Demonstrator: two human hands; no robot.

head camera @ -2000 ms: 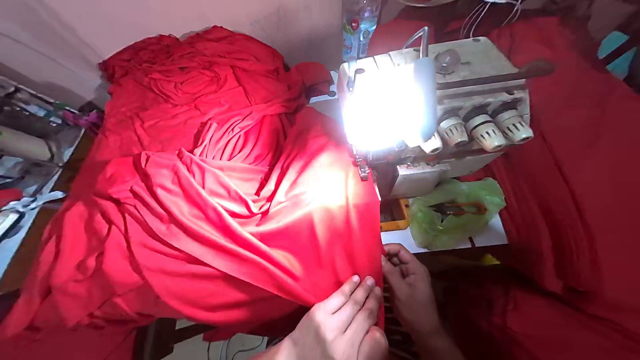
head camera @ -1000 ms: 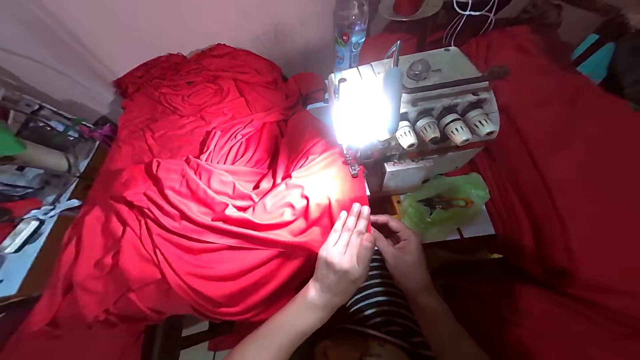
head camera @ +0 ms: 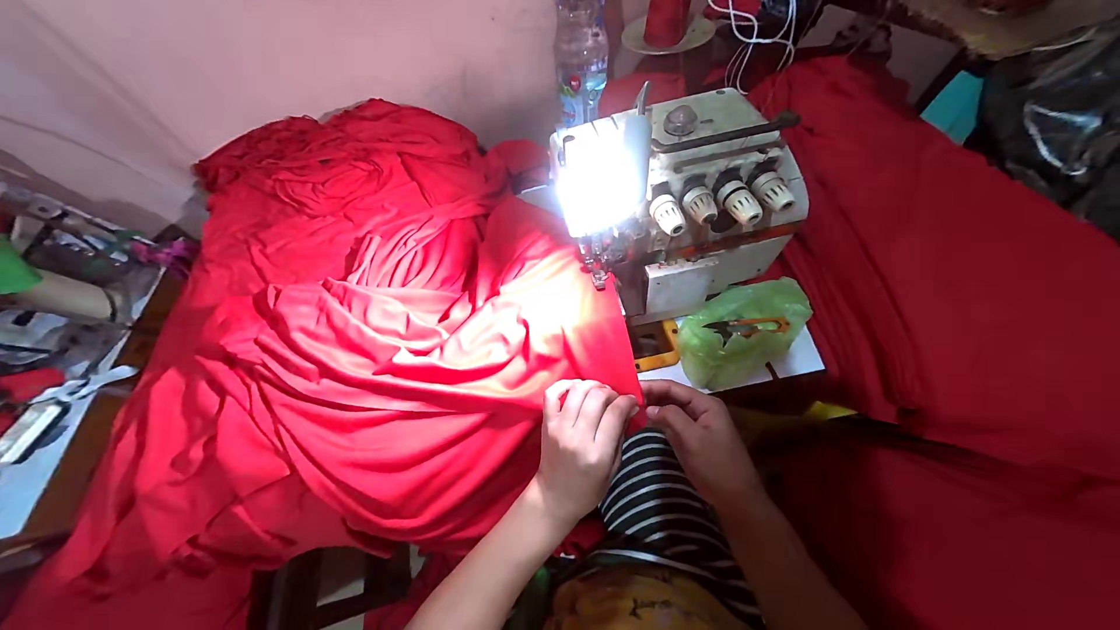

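A large heap of red fabric [head camera: 376, 350] covers the left and middle of the work surface. Its right edge runs from the presser foot [head camera: 598, 273] of a serger sewing machine [head camera: 726, 192] toward me. My left hand [head camera: 582, 437] grips that edge, fingers bent over the cloth. Beside it, my right hand [head camera: 700, 433] pinches the same edge between thumb and fingers. A bright lamp [head camera: 602, 179] on the machine washes out the needle area. Thread snips [head camera: 748, 326] with orange handles lie on a green plastic bag [head camera: 744, 350] just beyond my right hand.
More red fabric [head camera: 980, 262] spreads over the right side. A plastic bottle [head camera: 581, 61] and a red thread cone [head camera: 667, 22] stand behind the machine. A yellow frame-shaped object [head camera: 658, 345] lies by the bag. Tools and clutter, including a white-handled item [head camera: 87, 383], fill the far left.
My left hand, laid flat with fingers extended on the cloth a second ago, now has its fingers bent around the edge. The view has shifted.
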